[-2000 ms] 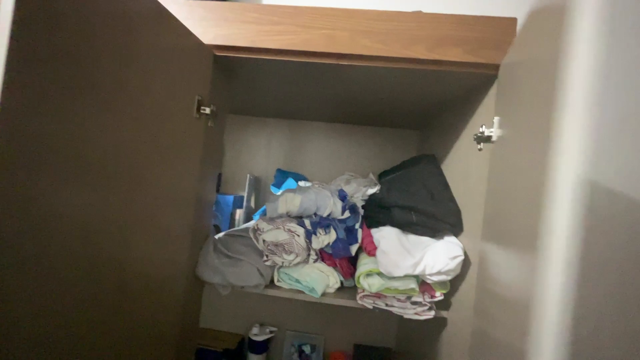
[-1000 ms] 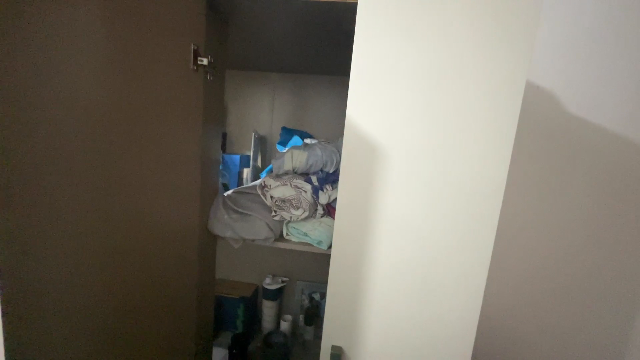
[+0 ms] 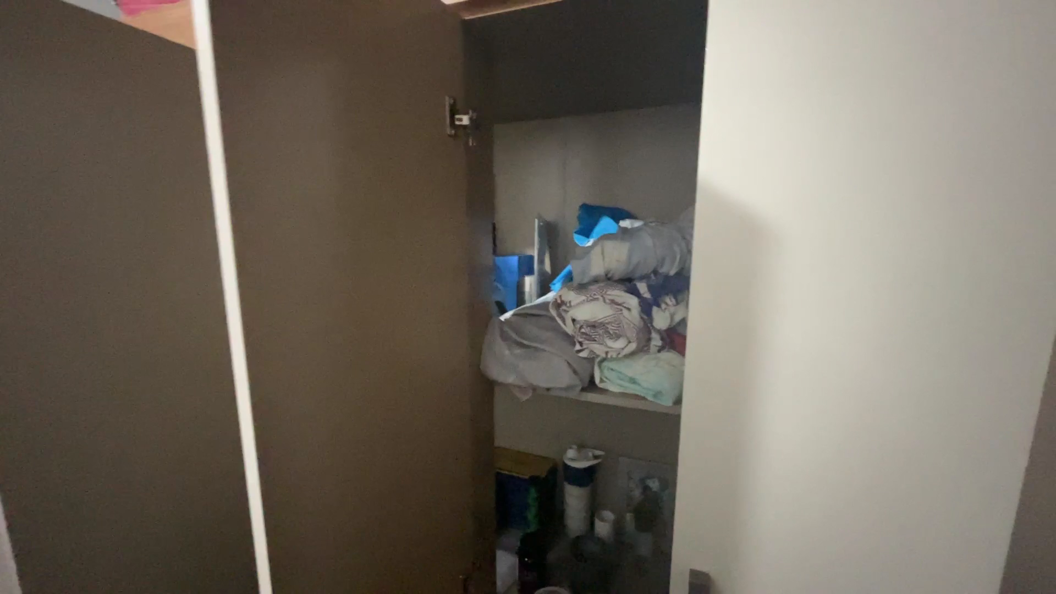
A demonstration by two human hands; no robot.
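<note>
Neither my left hand nor my right hand is in view. Straight in front is a cupboard with its brown left door [image 3: 346, 297] swung wide and its pale right door [image 3: 858, 313] covering part of the opening. Bundled cloths fill the upper shelf [image 3: 627, 403]: a grey cloth [image 3: 536, 351], a patterned rolled cloth [image 3: 602, 318], a light green folded cloth [image 3: 643, 375] and a grey roll [image 3: 631, 254] on top. A bright blue item [image 3: 600, 224] lies behind the roll. The right part of the pile is hidden by the pale door.
On the lower shelf stand a dark box [image 3: 526, 491], a tall white and blue container [image 3: 579, 495], a small white cylinder [image 3: 604, 525] and dark bottles. A metal hinge [image 3: 460, 120] sticks out at the left door. Another brown panel [image 3: 107, 297] stands at the far left.
The pale right door has swung partway across the opening since two seconds ago, hiding the black and white cloths seen then. The view has also shifted.
</note>
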